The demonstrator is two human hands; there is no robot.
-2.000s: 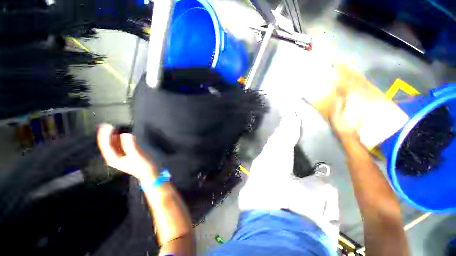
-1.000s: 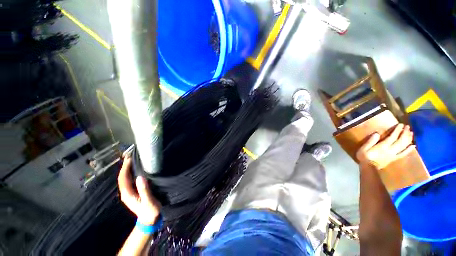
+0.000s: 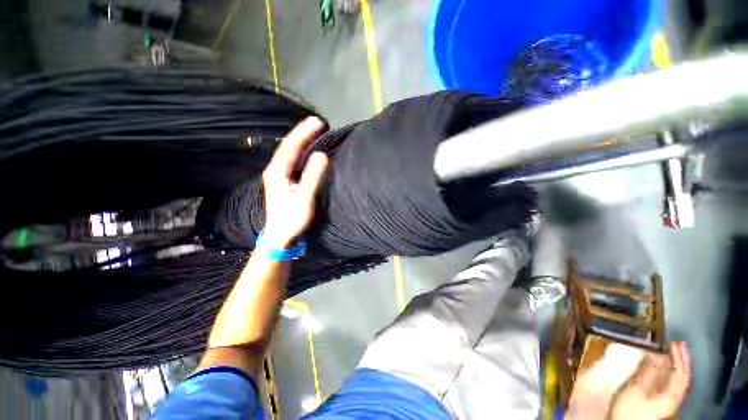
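Observation:
A thick swath of black cables hangs over the end of a pale round rail and spreads towards the left edge. My left hand, with a blue band at the wrist, lies against the cables, thumb and fingers apart; no closed grip shows. My right hand is at the lower right, over the seat of a small wooden stool. It is over-bright and blurred, so whether it grips the seat cannot be told.
A blue round bin with dark pieces inside stands beyond the rail. My legs and a shoe are below the cables, beside the stool. A metal stand foot is at the right. Yellow lines mark the floor.
The view has turned, so the rail now enters from the right. My left hand has moved from beside the rail's end onto the cables further left. My right hand remains at the stool.

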